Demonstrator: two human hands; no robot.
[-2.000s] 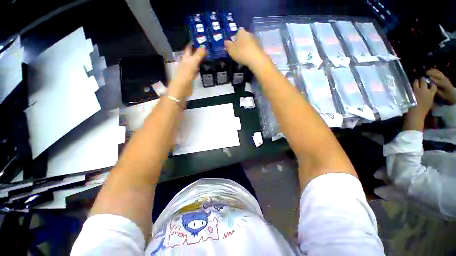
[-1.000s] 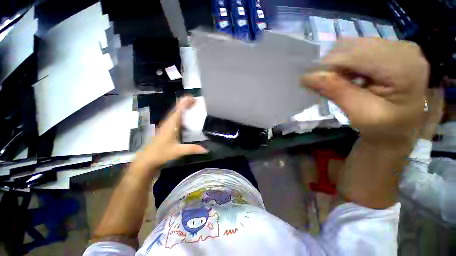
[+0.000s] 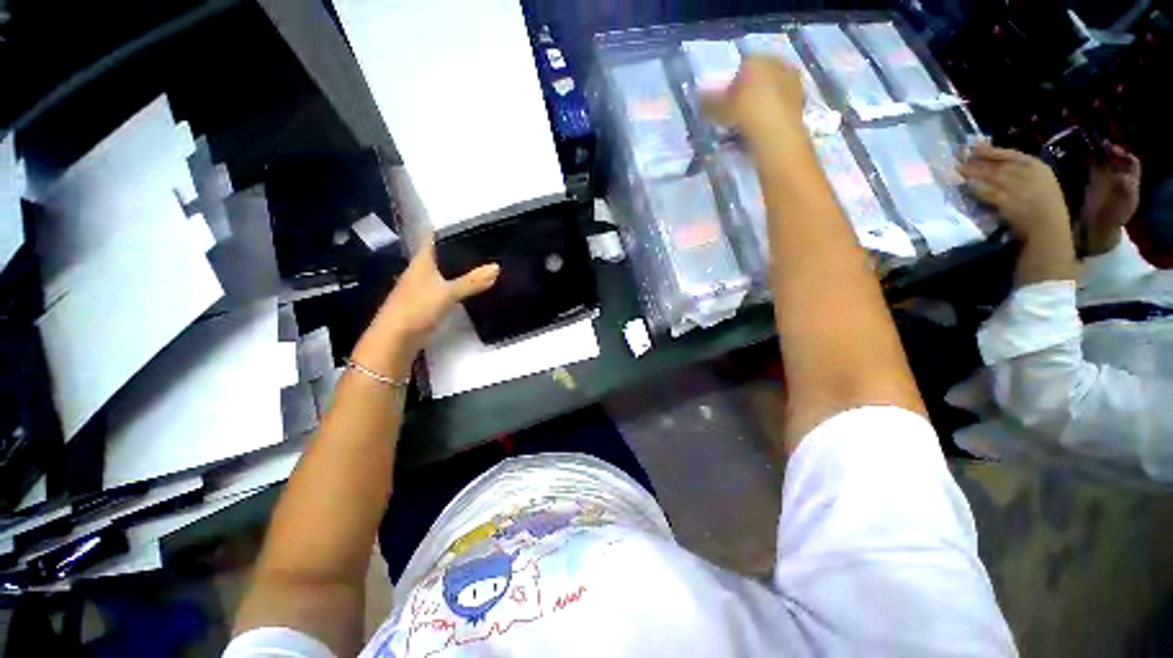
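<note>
An open black retail box [image 3: 521,273] lies in front of me, its large white lid flap [image 3: 457,109] raised and leaning away from me. My left hand [image 3: 431,298] grips the box's left side, thumb over the edge and fingers mostly hidden. My right hand [image 3: 762,100], blurred, is over the back row of a clear device tray [image 3: 650,289] holding two rows of wrapped devices [image 3: 695,225]. Its fingertips are at a wrapped device; whether it grips one cannot be told.
Blue-black boxes [image 3: 566,109] stand behind the lid flap, partly hidden. Overlapping white open boxes [image 3: 129,257] are piled at left. A black box piece [image 3: 302,212] with a small white label [image 3: 373,231] lies left of centre. Another person's hand [image 3: 1023,186] touches the tray's right edge.
My right hand has moved from near the camera, where it held a large pale panel, to the tray. The box now lies open with its flap raised. My left hand has closed on its side.
</note>
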